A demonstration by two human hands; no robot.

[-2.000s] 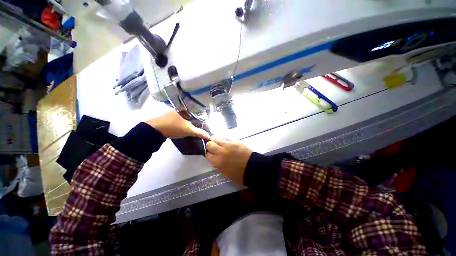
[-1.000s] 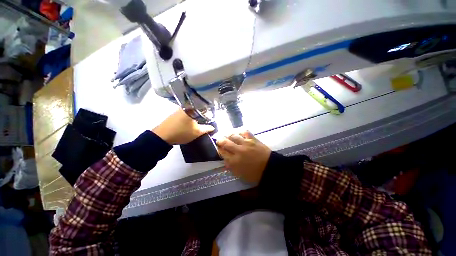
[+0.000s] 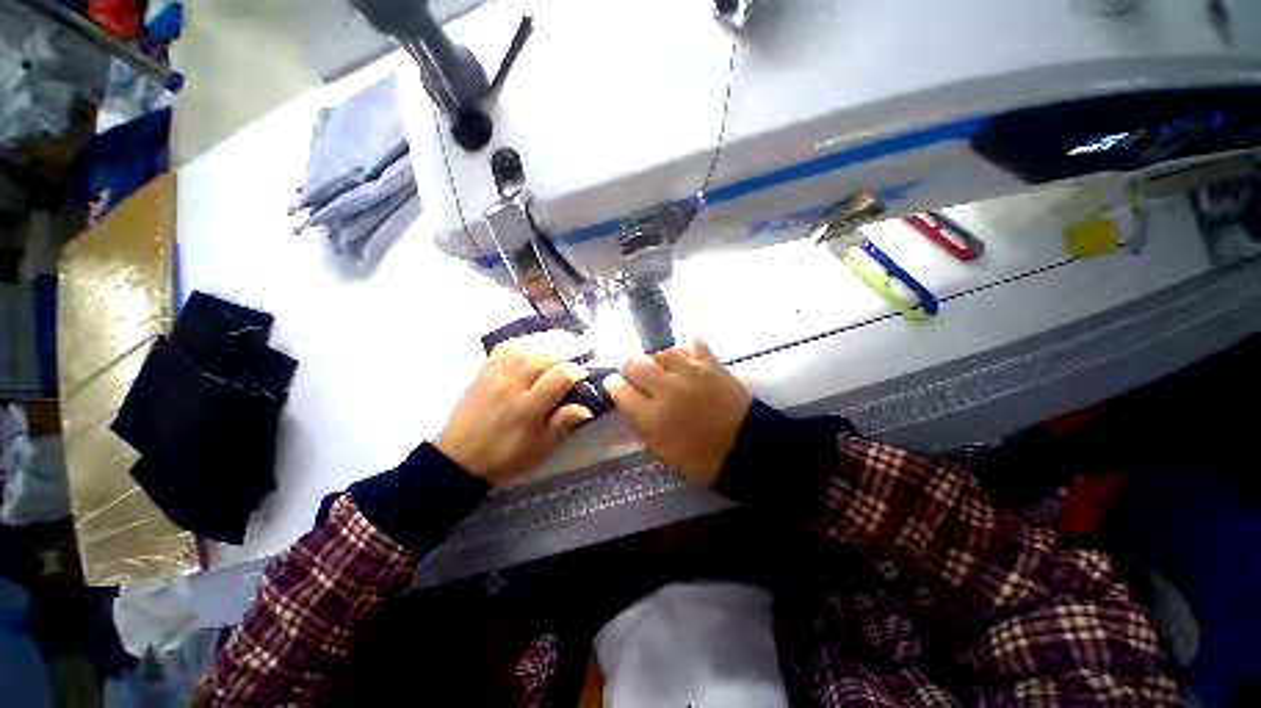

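Note:
A small dark fabric piece (image 3: 592,393) lies under and between my hands, just in front of the presser foot and needle (image 3: 584,307) in bright light. My left hand (image 3: 515,412) holds its left part, fingers bent over it; dark cloth also shows behind the fingers. My right hand (image 3: 683,410) holds its right end with the fingertips, close beside the needle area. The hands nearly touch. Glare and the fingers hide how the piece is folded and whether it lies under the foot.
The white machine head (image 3: 830,125) arches over the work. A black pile (image 3: 215,415) lies at left beside the brown board (image 3: 118,401). Grey strips (image 3: 362,173) lie behind left. Yellow-blue snips (image 3: 892,277), red snips (image 3: 947,235) and a yellow tag (image 3: 1091,238) lie at right.
The dark piece hung flat toward the front edge; now it is mostly covered by my fingers. My left hand has moved from behind it to its front left side. The view has shifted slightly.

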